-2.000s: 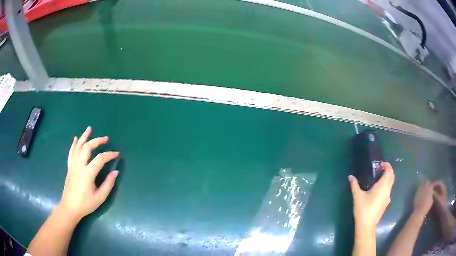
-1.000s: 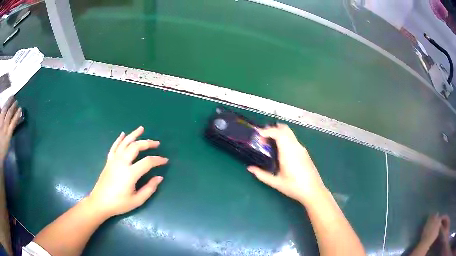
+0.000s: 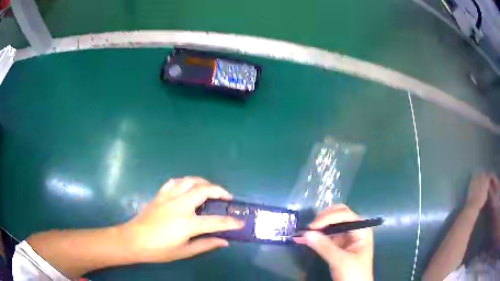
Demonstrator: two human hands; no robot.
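Note:
An open phone assembly (image 3: 276, 225), dark with a bright silvery-white rectangle at its right end, lies on the bench near me. My left hand (image 3: 189, 222) holds its left part, with the fingers over the dark end. My right hand (image 3: 342, 239) holds black tweezers (image 3: 351, 225), their tip at the right end of the white rectangle. Whether a small piece is at the tip cannot be told. A clear sheet (image 3: 329, 173) with white glare lies behind my right hand. A second dark phone assembly (image 3: 197, 73) lies by the pale rail, its disc end left and silvery end right.
The pale rail (image 3: 307, 54) crosses the green bench (image 3: 137, 137) at the back. A thin white line (image 3: 419, 181) runs down the right side. Another person's arms (image 3: 463, 225) are at the right edge. A white paper-like piece (image 3: 6, 63) is at the left edge.
My right hand has let go of the dark phone assembly, which now lies by the rail, and holds tweezers. My left hand, empty before, now holds a phone assembly near me.

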